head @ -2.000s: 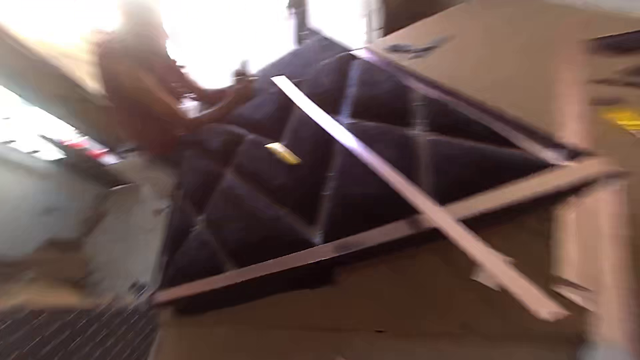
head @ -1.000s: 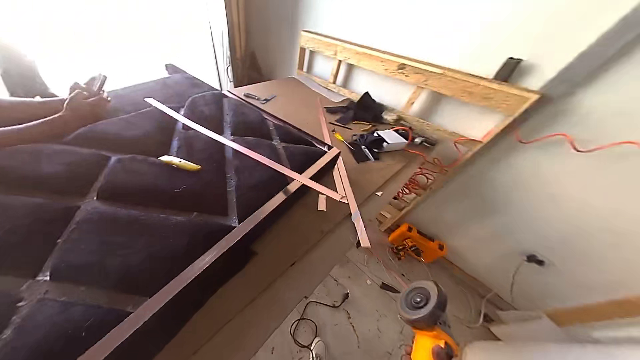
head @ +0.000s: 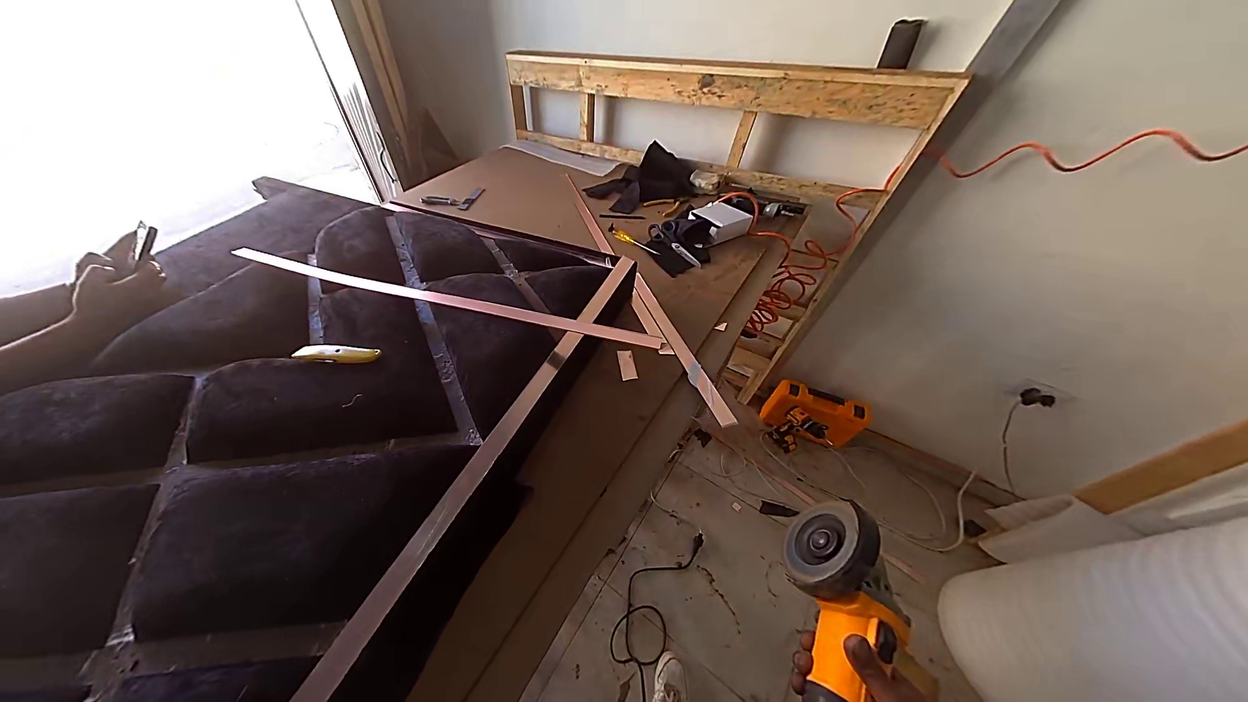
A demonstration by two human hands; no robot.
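Note:
An orange angle grinder (head: 848, 624) with a grey disc is gripped in my right hand (head: 877, 673) at the lower right. My left hand is out of view. To the left lies a large panel of dark padded fabric (head: 302, 556) in diamond sections. A long copper-coloured metal strip (head: 439, 295) lies across it, crossing a similar strip (head: 468, 468) along the panel's edge. A yellow utility knife (head: 336, 354) rests on the padding. Another flat strip (head: 682, 351) lies on the brown board beyond the corner.
Another person's hands (head: 117, 278) hold a small object at the left. Scissors (head: 673, 239), a screwdriver and a white box (head: 721, 222) lie on the board. A wooden frame (head: 751, 93) leans on the wall. An orange tool case (head: 814, 411) and black cable (head: 639, 609) are on the floor.
The view has swung far toward the right since the oldest frame. The grinder, unseen in that frame, came into view at the lower right, and more of my right hand shows now.

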